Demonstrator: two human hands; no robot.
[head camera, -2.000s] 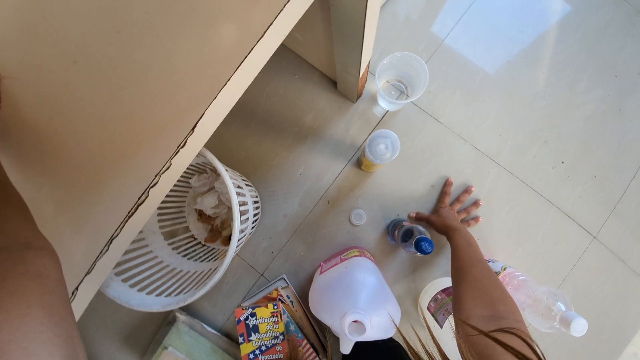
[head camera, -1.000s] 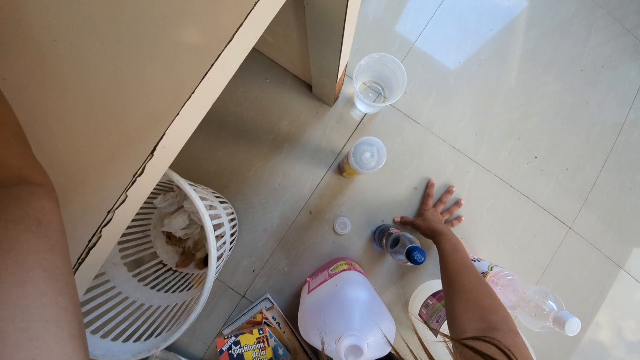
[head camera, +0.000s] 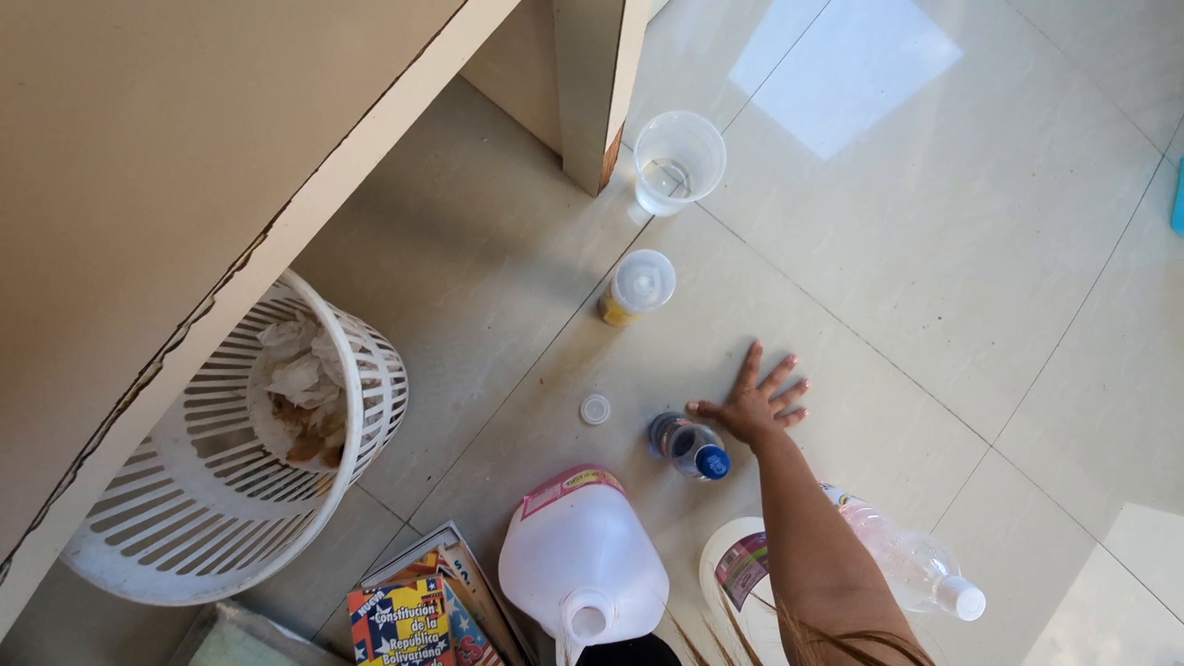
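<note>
My right hand (head camera: 760, 398) lies with fingers spread, palm down, against the tiled floor, holding nothing. Just left of its thumb stands a small clear bottle with a blue cap (head camera: 689, 448). A small white lid (head camera: 595, 409) lies flat farther left. Above these are a lidded clear plastic cup with something yellow low on it (head camera: 638, 282) and a wider translucent plastic cup (head camera: 680, 162). A white plastic jug without a cap (head camera: 585, 546) is below the small bottle. My forearm partly covers a white container with a purple label (head camera: 735, 564) and a clear bottle with a white cap (head camera: 911, 564). My left hand is out of view.
A worn-edged beige tabletop (head camera: 185, 120) spans the upper left, its leg (head camera: 589, 102) reaching the floor. Under it, a white slatted plastic basket (head camera: 347, 370) holds crumpled paper and scraps. Books (head camera: 402, 624) stand at the bottom beside the jug. A blue object (head camera: 1178, 199) shows at the right edge.
</note>
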